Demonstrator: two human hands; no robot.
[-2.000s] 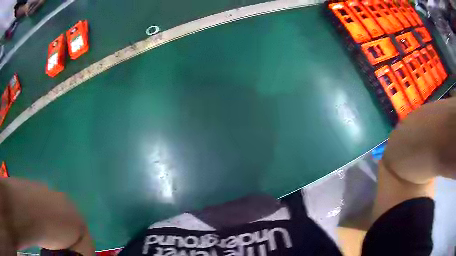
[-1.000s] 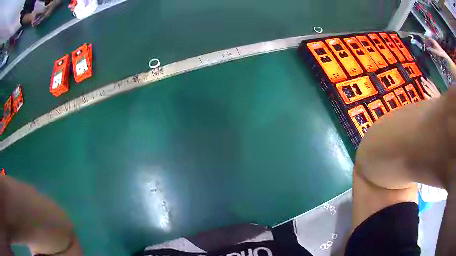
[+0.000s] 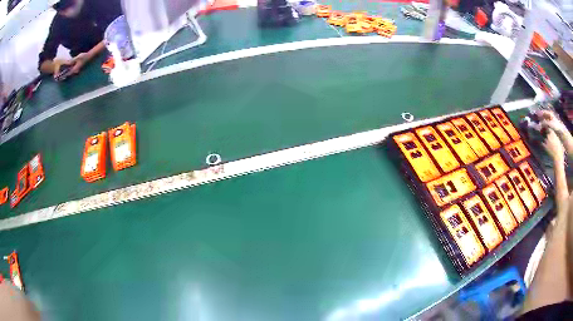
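A large black tray (image 3: 433, 216) stands at the right on the green surface, filled with rows of orange multimeter housings (image 3: 462, 235), some set crosswise. Two small stacks of orange housings (image 3: 94, 157) stand beyond the pale strip at the left. A blurred piece of skin, probably my left arm, shows at the bottom left corner. Part of my right arm with a dark sleeve shows at the lower right edge. Neither of my hands can be made out.
Pale strip (image 3: 283, 156) with white rings (image 3: 213, 159) beside it. Loose orange housings (image 3: 28, 178) lie at the left. Another person's hand (image 3: 548, 124) shows beyond the tray; a person in dark clothing (image 3: 85, 31) sits at upper left. Blue stool (image 3: 496, 289) below the tray.
The view has tilted up, showing more of the far side. My arms have slipped mostly out of the bottom corners. The tray and stacks look unchanged on the surface.
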